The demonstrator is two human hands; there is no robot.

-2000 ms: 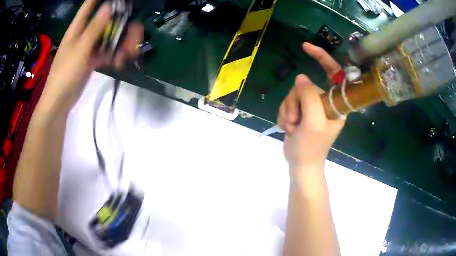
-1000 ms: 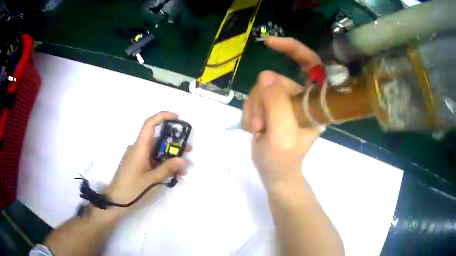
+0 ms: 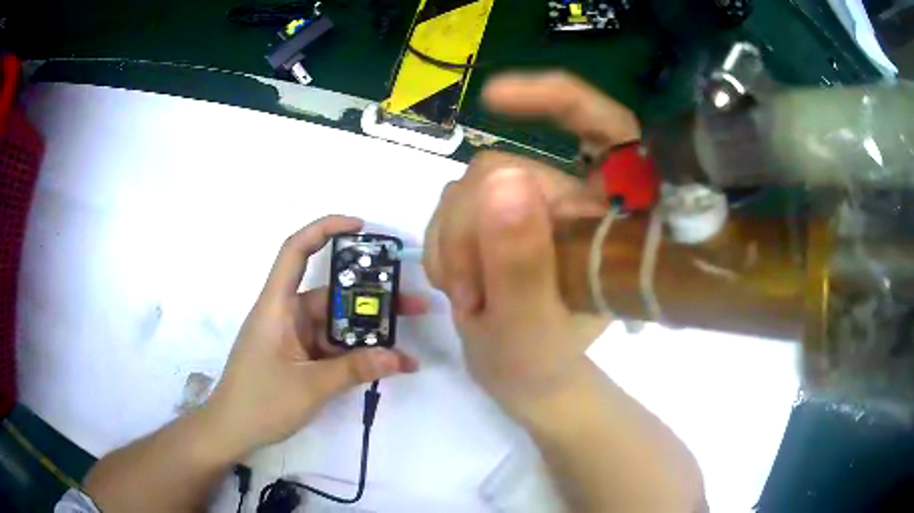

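Note:
My left hand [image 3: 291, 341] holds an open black power adapter [image 3: 364, 293] by its edges, with its circuit board facing up. A yellow transformer [image 3: 368, 306], a blue part and several silvery round tops show on the board. A black cord [image 3: 365, 441] runs from its lower end down over the white paper. My right hand [image 3: 511, 271] is closed around the amber-brown glue gun [image 3: 712, 271], its index finger extended above the red piece [image 3: 629, 176]. The pale nozzle [image 3: 412, 255] points left at the adapter's upper right corner; whether it touches is unclear.
White paper [image 3: 180, 220] lies under the hands. Behind it is the dark green belt with a yellow-and-black divider bar [image 3: 436, 60], an adapter [image 3: 301, 42] at upper left and a board [image 3: 583, 14] at the top. A red mesh basket [image 3: 20, 200] stands at the left edge.
My left hand has brought the adapter from the upper left to the middle and turned it upright. The glue gun has moved left and its nozzle is now at the adapter.

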